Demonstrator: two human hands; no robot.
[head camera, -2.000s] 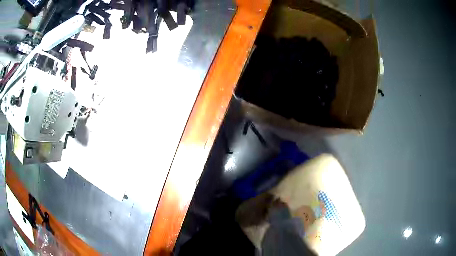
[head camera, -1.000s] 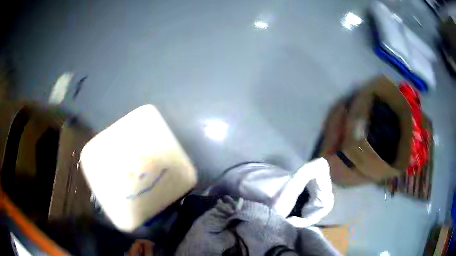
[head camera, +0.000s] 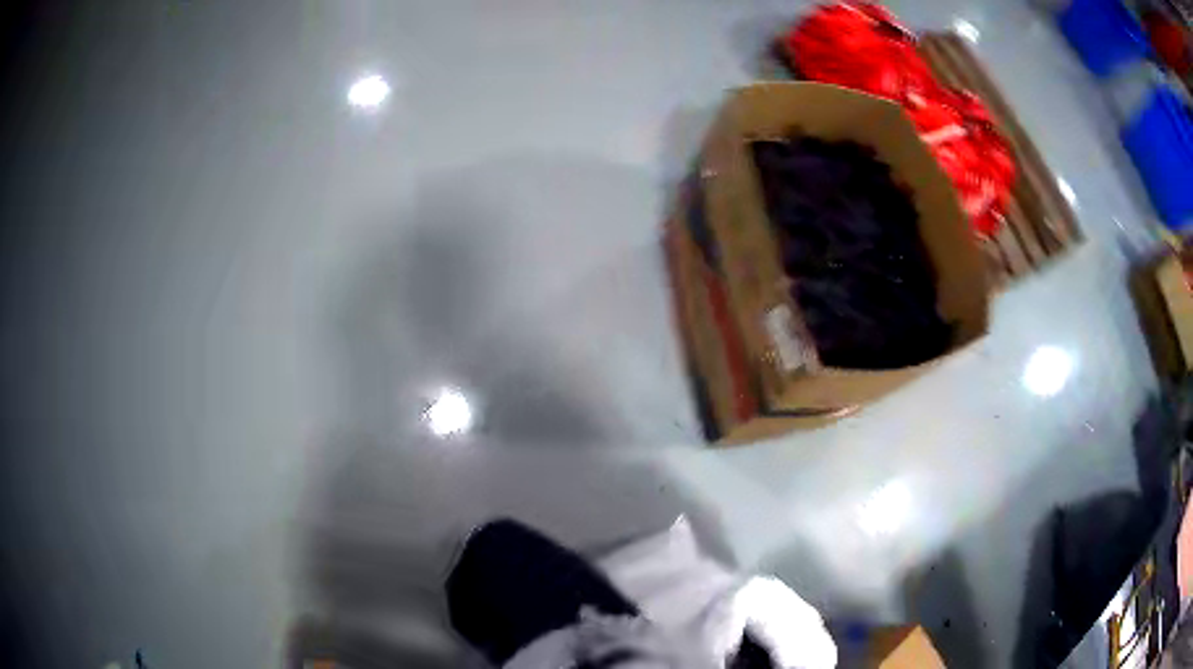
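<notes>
No hand shows in the picture. The nearest thing in front of me is an open brown cardboard carton (head camera: 746, 307), right of the middle, filled with black contents (head camera: 857, 255) too blurred to name. At the bottom edge my grey clothing (head camera: 595, 643) and a dark rounded shape (head camera: 530, 582) show. Beside them is a white woven sack (head camera: 782, 627) with an open mouth, cut off by the bottom edge.
A shiny red bundle (head camera: 903, 79) lies on slatted wood (head camera: 1034, 183) behind the carton. Blue objects (head camera: 1162, 144) stand at the top right. Part of another carton (head camera: 905, 650) shows at the bottom. A dark shape (head camera: 1092, 562) is at the lower right. The floor (head camera: 236, 327) is glossy grey.
The view has swung from the machine table, past the white stool, to the floor. Table and stool have left the picture, and the filled carton and red bundle appear larger and further left than before.
</notes>
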